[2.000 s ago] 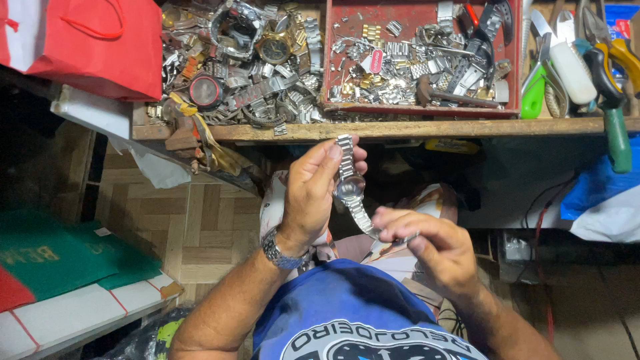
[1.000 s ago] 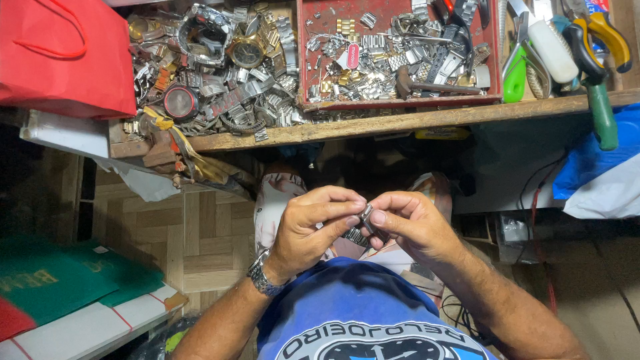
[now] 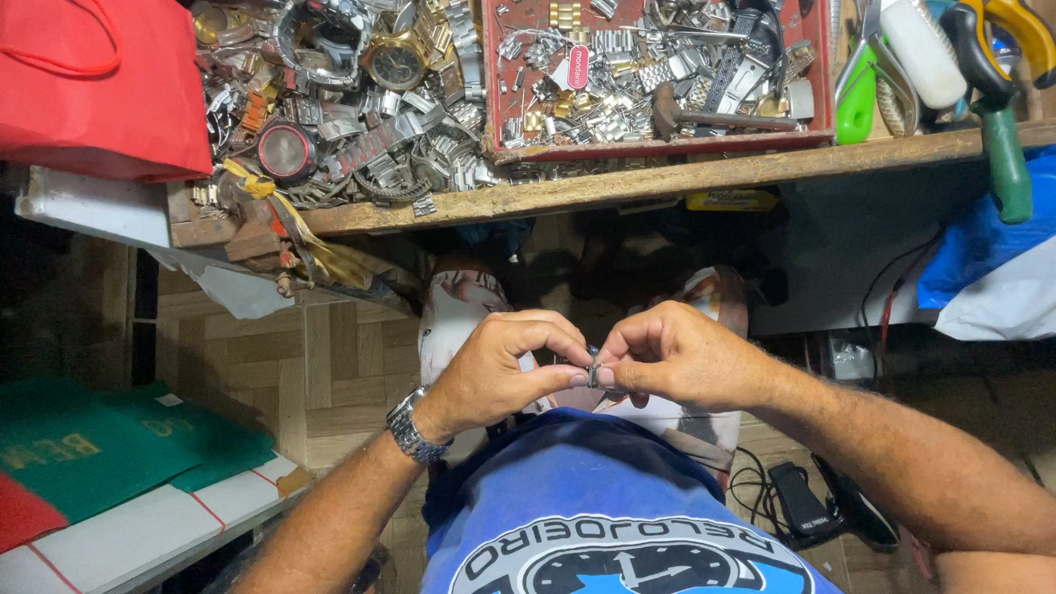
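Both hands meet above my lap, fingertips nearly touching. Between them is a small part of a metal-banded wristwatch (image 3: pixel 593 373), mostly hidden by the fingers. My left hand (image 3: pixel 516 371) pinches it from the left with thumb and forefinger; my right hand (image 3: pixel 672 359) pinches it from the right. Another steel watch (image 3: pixel 412 425) is worn on my left wrist. Beyond the hands, a red tray (image 3: pixel 734 147) holds loose bracelet links and a small hammer (image 3: pixel 726 120). Left of the tray lies a heap of watches and metal bands (image 3: pixel 388 148).
The wooden bench edge (image 3: pixel 594 186) runs across in front of the hands. Pliers with a green handle (image 3: pixel 1006 165) overhang it at right. A red bag (image 3: pixel 99 91) stands at upper left, green pouches (image 3: pixel 99 437) lie at lower left, and a black foot pedal (image 3: pixel 800 495) is on the floor.
Two seconds ago the watch hung stretched out between my hands, its dial and band showing. My hands have since come together and now cover most of it. The view has shifted slightly.
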